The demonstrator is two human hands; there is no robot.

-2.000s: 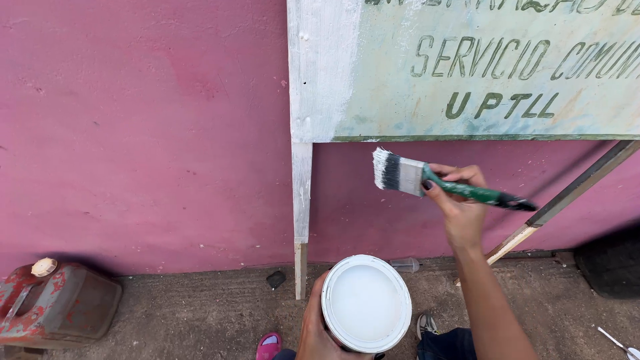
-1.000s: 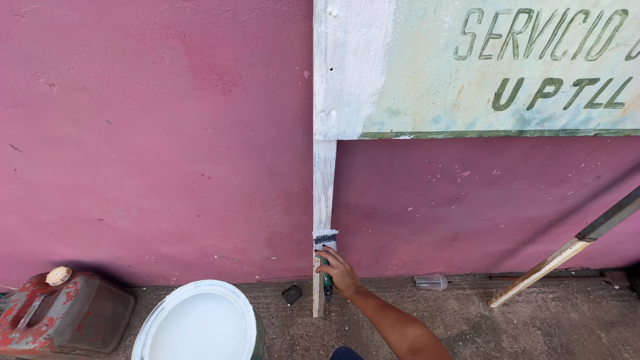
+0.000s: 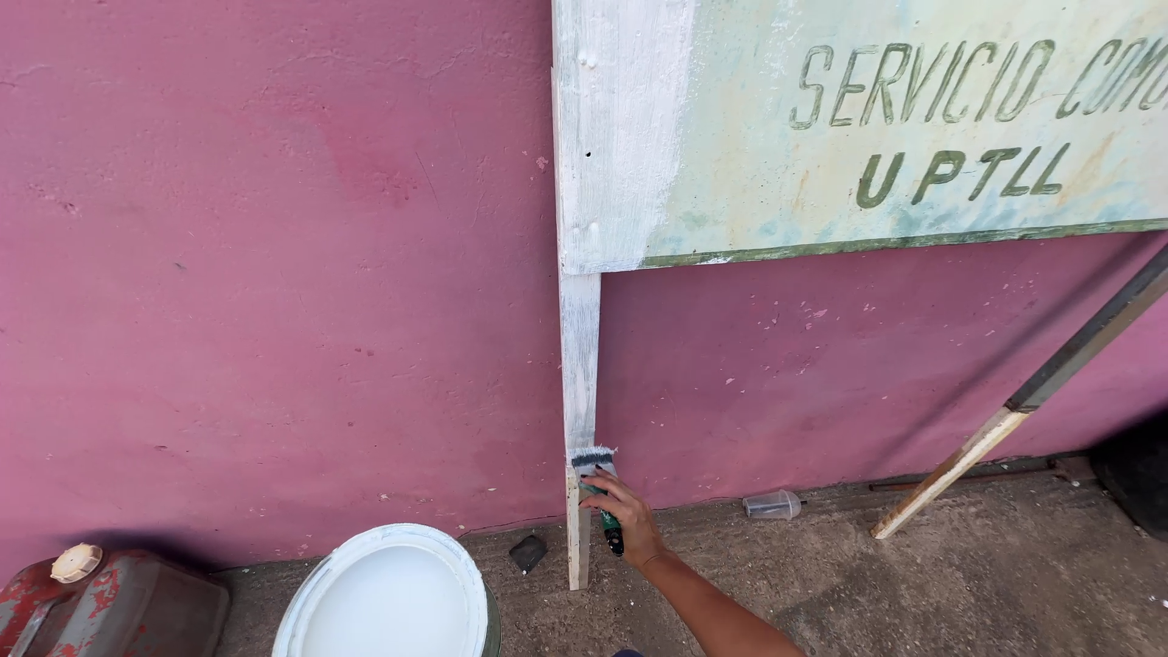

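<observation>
My right hand (image 3: 625,516) is closed around a paintbrush (image 3: 598,470) with a green handle. White-tipped bristles touch the left wooden leg (image 3: 580,365) of a sign board (image 3: 876,137), low on the leg where its white paint meets bare wood. The board's left edge is white, and the rest is pale green with dark green lettering. An open bucket of white paint (image 3: 392,598) shows at the bottom, left of the leg. My left hand is out of sight, so whether it holds the bucket is hidden.
A pink wall (image 3: 274,274) stands behind the board. A red and grey jerrycan (image 3: 137,602) is at lower left. On the ground are a dark stone (image 3: 527,553) and a clear plastic cup (image 3: 772,505). The right leg (image 3: 954,470) slants down; a black object (image 3: 1136,474) sits beyond.
My right hand has brought the brush from below the board down to the left leg. My left hand, seen at the bucket two seconds ago, has left view. The bucket now appears farther left.
</observation>
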